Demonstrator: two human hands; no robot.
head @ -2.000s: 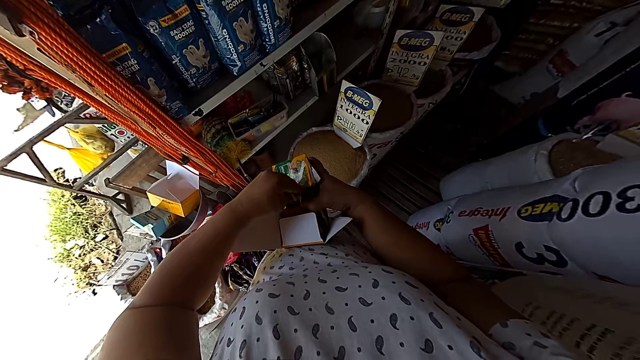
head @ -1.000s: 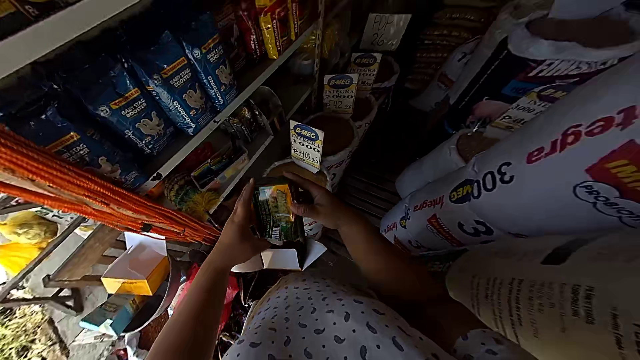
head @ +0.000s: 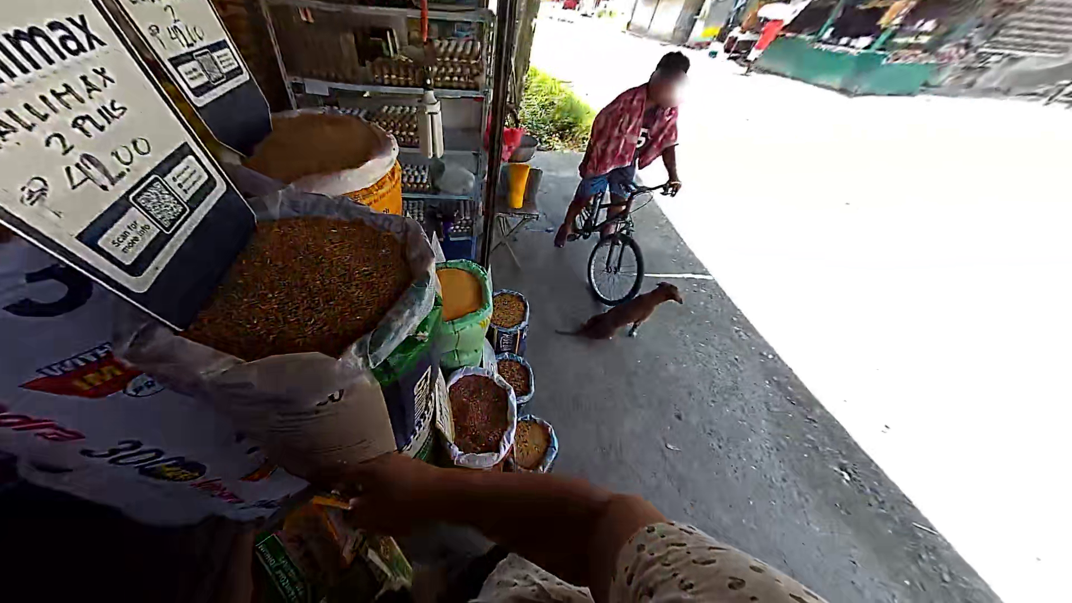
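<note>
My right hand (head: 356, 494) is at the lower left, in shadow, with the forearm reaching in from the bottom right. It is beside the lower side of a large open sack of brown grain (head: 310, 280). A small orange-yellow edge shows at the fingers, but whether they hold it cannot be told. Just below the hand are green and yellow printed packs (head: 322, 553). My left hand cannot be made out; the bottom left corner is very dark.
Smaller open feed sacks (head: 481, 414) line the concrete walkway (head: 670, 419). Price signs (head: 109, 167) lean at the left. A rack of egg trays (head: 394, 126) stands behind. A person (head: 632, 134) on a bicycle (head: 615, 260) and a brown dog (head: 624, 318) are on the walkway.
The view has swung far to the right. Earlier both hands were together at a small printed box in front of my body; now only my right hand shows, beside the sack.
</note>
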